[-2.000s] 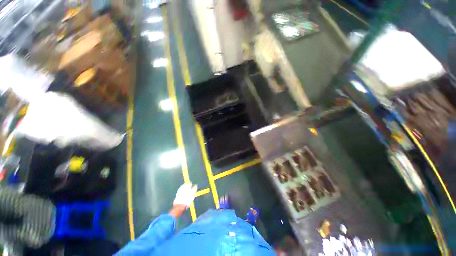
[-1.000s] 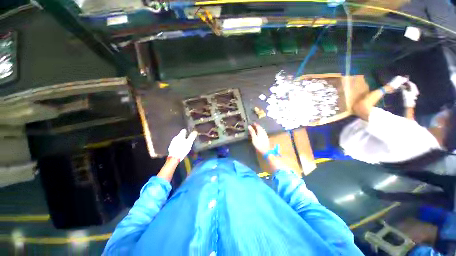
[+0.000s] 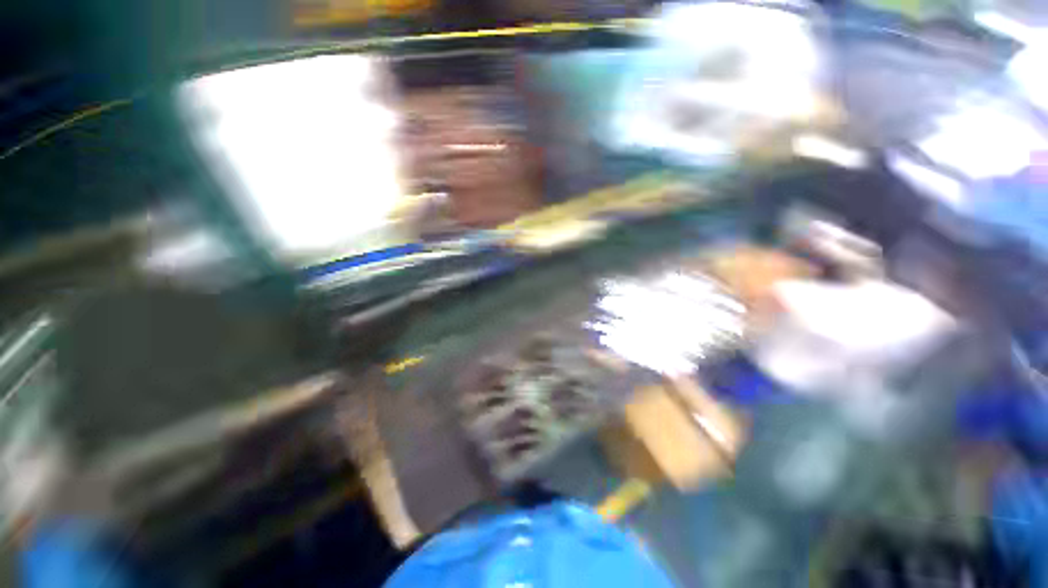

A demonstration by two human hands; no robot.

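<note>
The frame is heavily blurred. The carrier tray lies on the dark bench in front of my blue-clothed torso, with brownish openings and a pale frame; its contents cannot be made out. The heap of small silver pieces is a bright patch to the tray's right. I cannot make out my left hand or my right hand, and no hand shows on the tray. A blurred blue patch shows at the lower left edge; I cannot tell whether it is my sleeve.
A tan cardboard piece is right of the tray. A person in white is beyond it at the right. Above the bench runs a raised shelf or line with a white block and brown parts. A pale-edged structure stands at the left.
The view has swung and tilted upward, bringing the raised shelf into sight. Both my hands were at the tray's sides one second ago and no longer show there. The tray still lies on the bench.
</note>
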